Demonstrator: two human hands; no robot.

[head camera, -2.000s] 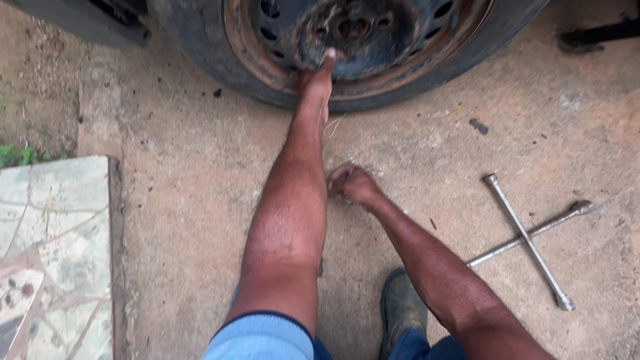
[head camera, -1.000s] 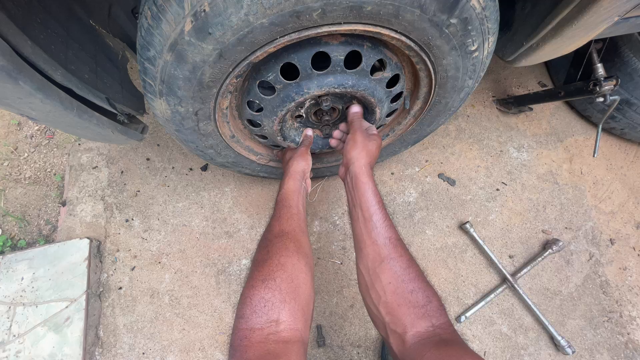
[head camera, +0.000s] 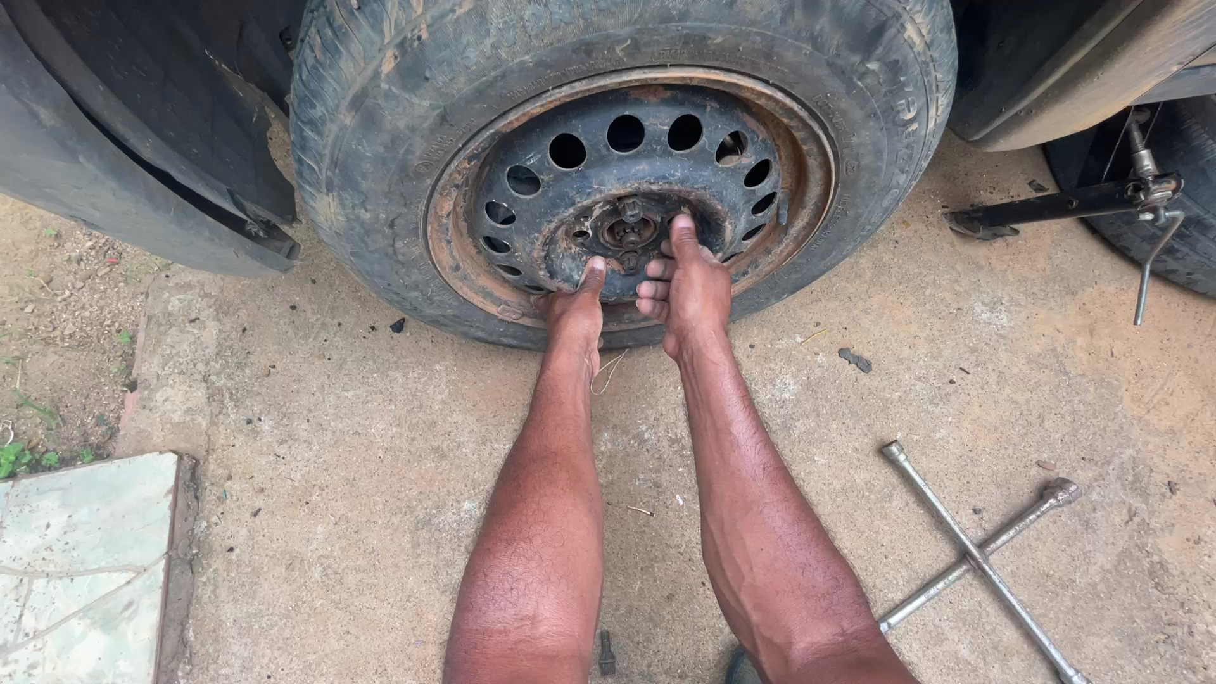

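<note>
A worn car tyre (head camera: 380, 190) on a rusty black steel wheel rim (head camera: 513, 185) stands upright against the car. My left hand (head camera: 575, 309) rests at the rim's lower edge, thumb up on the wheel face, its other fingers partly hidden. My right hand (head camera: 692, 283) is at the right of the hub, its thumb pressed at a bolt position and its fingers curled; whether a bolt is under the thumb cannot be seen. One wheel bolt (head camera: 629, 207) shows above the hub centre. On the concrete near my left forearm lies a loose wheel bolt (head camera: 606, 654).
A four-way lug wrench (head camera: 976, 554) lies on the concrete at the lower right. A scissor jack (head camera: 1064, 202) with a hooked crank stands under the car at the right, before another tyre (head camera: 1192, 228). A tiled slab (head camera: 85, 560) is at lower left.
My right hand has moved from above the concrete up to the hub. My left hand stays at the lower rim. The view has shifted to show more of the wheel.
</note>
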